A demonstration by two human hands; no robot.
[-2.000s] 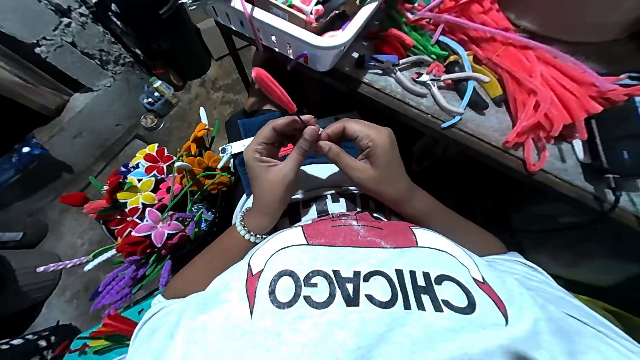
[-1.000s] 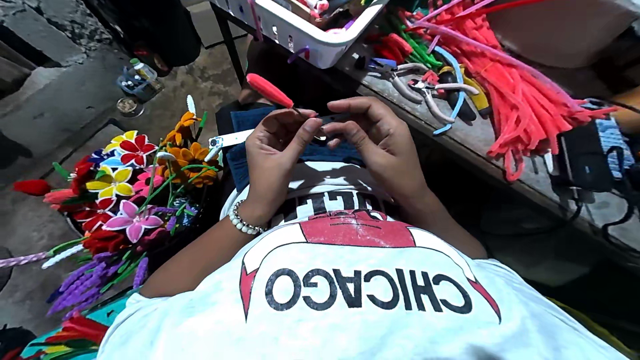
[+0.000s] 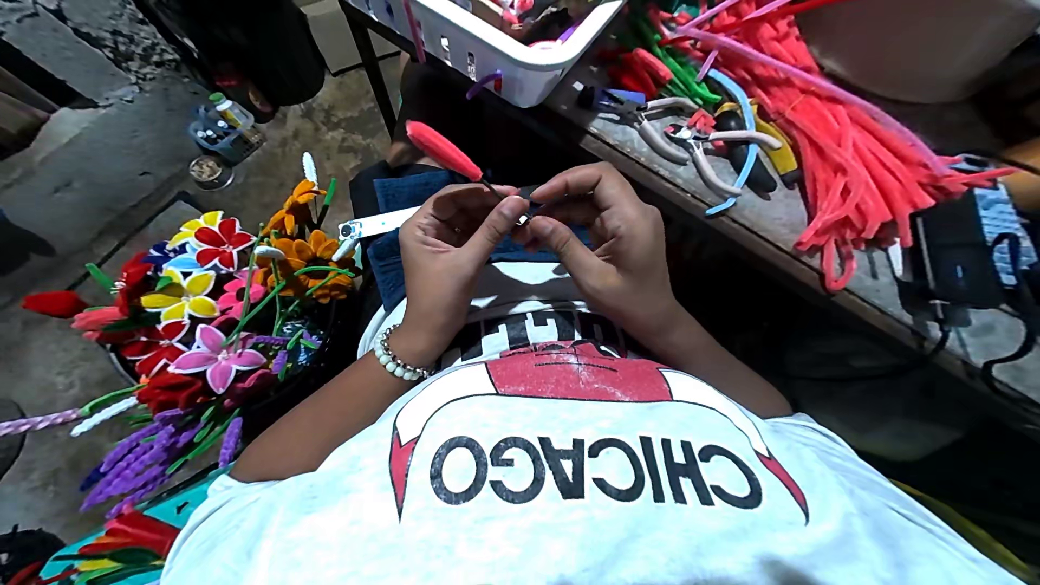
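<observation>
Over my lap, my left hand [image 3: 455, 252] pinches the dark thin stem of a red fuzzy petal-shaped piece [image 3: 444, 150], which points up and to the left. Close beside it, my right hand [image 3: 609, 240] has thumb and fingers curled near the lower end of that stem; a small shiny bit shows between the two hands, too small to name. Whether the right fingertips grip the stem cannot be made out. Below the left hand, a white strip [image 3: 380, 223] lies across dark blue cloth [image 3: 398, 191] on my lap.
A bunch of pipe-cleaner flowers [image 3: 219, 357] stands at the left. On the bench at the right lie pliers [image 3: 707, 146], a light blue pipe cleaner [image 3: 743, 154], a heap of red pipe cleaners [image 3: 853, 154] and a black box with cables [image 3: 942, 260]. A white plastic basket [image 3: 520, 69] sits at the bench's near corner.
The right fingers have shifted from beside the left fingertips two seconds ago to a more raised, spread pose. The red piece stays in the left hand.
</observation>
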